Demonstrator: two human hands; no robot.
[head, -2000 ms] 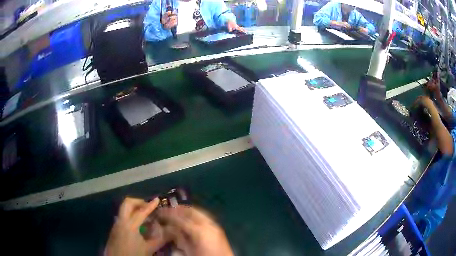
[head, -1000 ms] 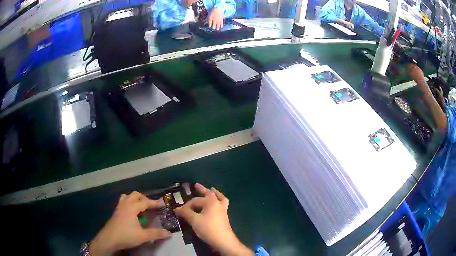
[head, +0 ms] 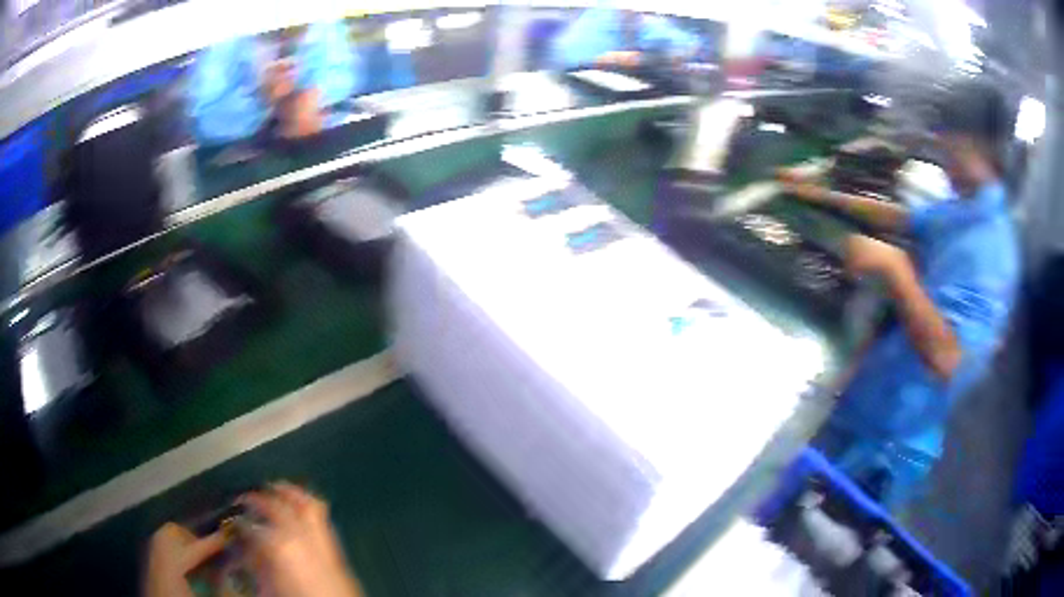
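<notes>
The frame is blurred. My left hand and my right hand are close together at the bottom left, cut off by the lower edge. Between their fingers shows a small dark part with a yellowish spot, probably the circuit board; the device under it is mostly hidden. I cannot tell how firmly either hand grips it. The tall white tray stack stands right of my hands, with three small circuit boards on its top.
Devices in black trays lie beyond the pale dividing rail. A blue bin with white slabs is at the lower right. A person in a blue smock works at the right; others sit across the line.
The view has swung right, so the bench, stack and hands appear further left. The fingers, spread over the device a second ago, are now closer together. More of the right-hand person shows.
</notes>
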